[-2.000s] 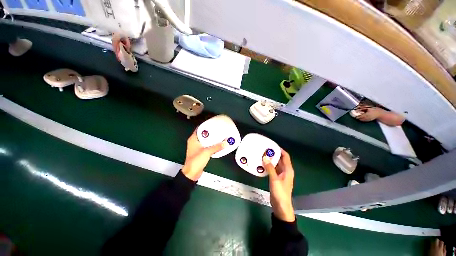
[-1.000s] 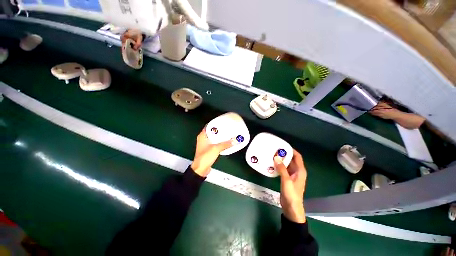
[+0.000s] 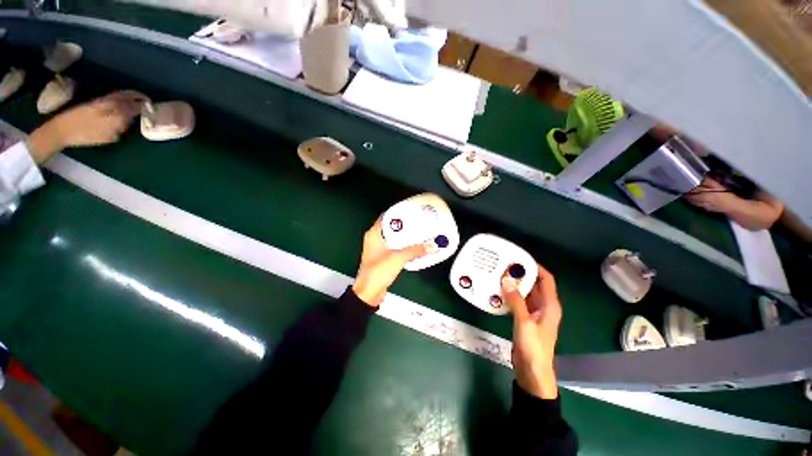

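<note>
My left hand (image 3: 378, 267) holds a white plug-in unit (image 3: 417, 218), face up, with the thumb beside its dark blue spot. My right hand (image 3: 532, 325) holds a second white unit (image 3: 485, 258), face up, the thumb just below its dark spot; two reddish-brown spots and rows of small marks also show on its face. The two units are close side by side above the green conveyor belt (image 3: 267, 191). The fingers under both units are mostly hidden. Both forearms wear dark sleeves.
Beige units lie on the belt: one (image 3: 326, 156) beyond my left hand, one pins up (image 3: 467, 174), several at right (image 3: 628, 274). Another person's hand (image 3: 98, 120) reaches in at left beside a unit (image 3: 167, 120). A pale rail (image 3: 223, 245) crosses under my wrists. A grey post (image 3: 677, 361) stands right.
Another person's hand has come in at left over the belt units. The hand across the belt that held a unit is gone. The view has shifted; both my hands keep their units.
</note>
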